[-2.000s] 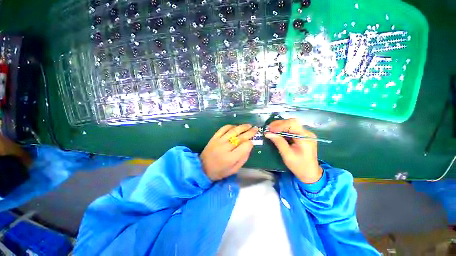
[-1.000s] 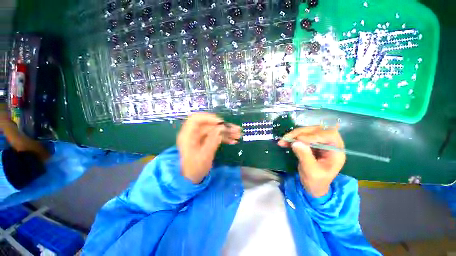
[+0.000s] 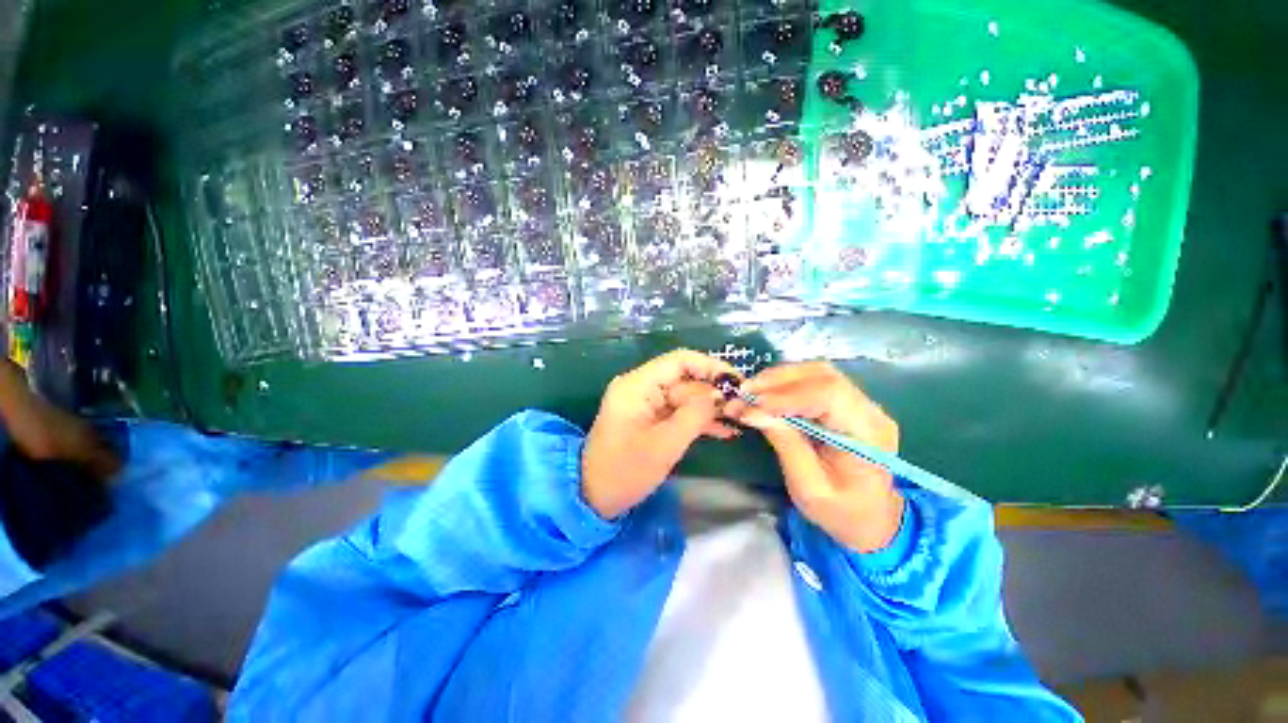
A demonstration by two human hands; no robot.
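My left hand [image 3: 653,428] holds a small dark round component [image 3: 728,384] between its fingertips, in front of my body. My right hand [image 3: 833,449] grips thin metal tweezers [image 3: 862,449]; their tip end is at the component, partly hidden by the fingers. A white strip with dark dots [image 3: 733,356] lies on the bench just behind my fingertips, mostly covered by the hands. A clear blister tray [image 3: 254,269] with rows of dark components lies behind the hands.
A green plastic bin [image 3: 1181,212] with strips and white bits is behind at right, the tray overlapping its left edge. A black box [image 3: 106,269] and red bottle [image 3: 31,254] are at far left. Another person's arm [image 3: 50,424] shows at left. A cable [image 3: 1264,487] is at far right.
My hands were apart with the dotted strip exposed between them a second ago; now they meet at the dark component. The tweezers have tilted. The view has shifted slightly.
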